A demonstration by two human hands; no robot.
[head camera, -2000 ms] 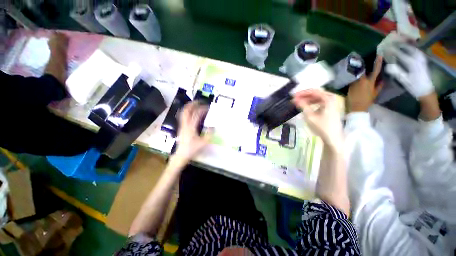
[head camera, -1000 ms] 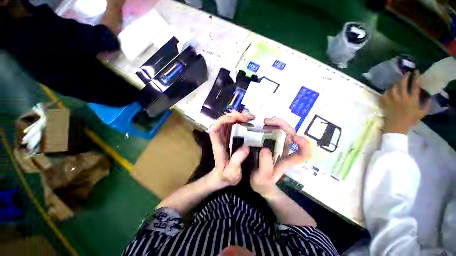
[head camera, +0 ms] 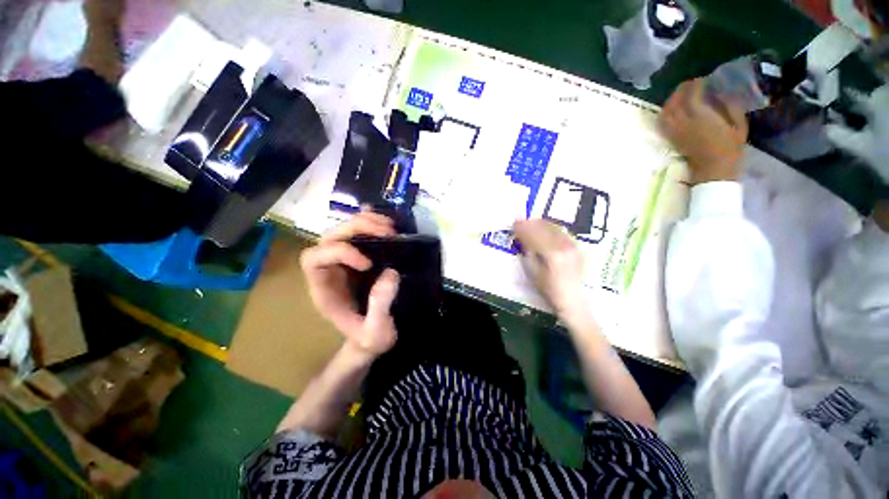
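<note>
My left hand grips a dark, palm-sized black device in front of the bench's near edge. My right hand is over the bench to the right, near the lower end of a blue label sheet. Its fingertips are bunched; whether they hold anything cannot be made out. A glossy black open carton with a blue strip inside lies just beyond my left hand. A black frame-shaped outline lies flat to the right of the sheet.
A larger glossy black carton and white foam sheets lie at the left, beside a dark sleeve. At the right, another person's hand holds a bagged unit. Another bagged unit stands beyond the bench. A blue stool is below left.
My right hand has left the device and moved right over the bench. My left hand still holds the device, now turned to a dark face. The neighbour's hand has moved to a bagged unit.
</note>
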